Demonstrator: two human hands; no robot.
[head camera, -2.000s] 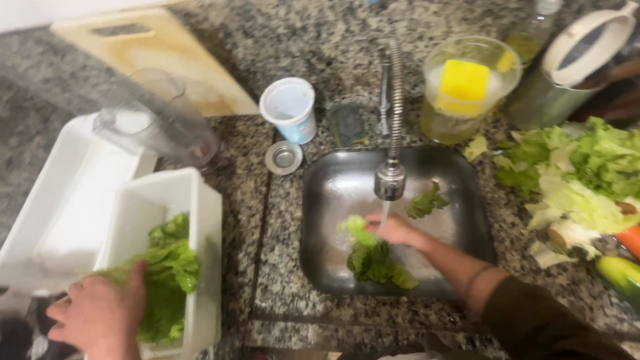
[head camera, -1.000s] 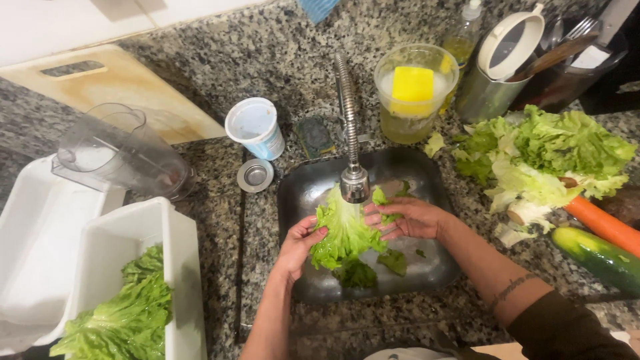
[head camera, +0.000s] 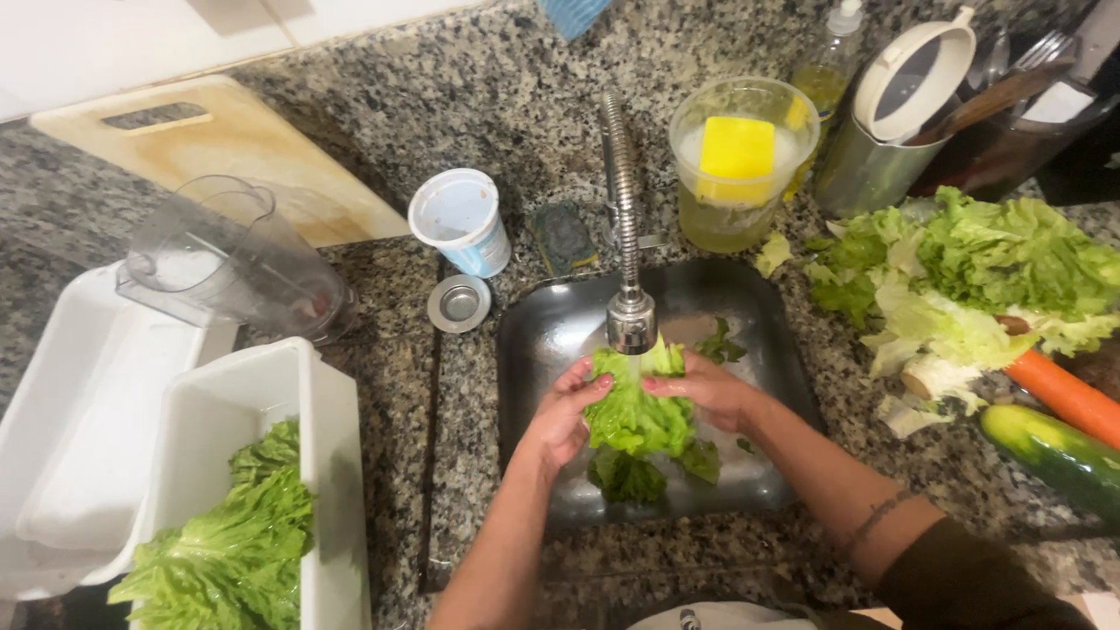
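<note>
Over the steel sink (head camera: 779, 472), a green lettuce leaf (head camera: 643, 420) is held from both sides under the faucet head (head camera: 631, 324), with water running onto it. My left hand (head camera: 569, 407) grips its left edge, the thumb on top. My right hand (head camera: 700, 389) grips its right edge in the same way. Darker lettuce leaves (head camera: 626, 477) lie on the sink floor beneath, and another leaf piece (head camera: 722, 343) rests near the back right. At the left, more wet lettuce (head camera: 227, 551) sits in a deep white plastic bin (head camera: 337, 490).
Left of the sink are a white tray (head camera: 96, 420), a clear pitcher (head camera: 236, 262), a cutting board (head camera: 262, 157), a plastic cup (head camera: 459, 223) and a drain strainer (head camera: 459, 303). Rightward stand a sponge tub (head camera: 744, 166), a lettuce pile (head camera: 1006, 254), a carrot (head camera: 1067, 394) and a cucumber (head camera: 1050, 455).
My left hand was at the white bin's lettuce two seconds ago, then came to the sink and took hold of the leaf with my right hand. The leaf now sits squarely beneath the faucet.
</note>
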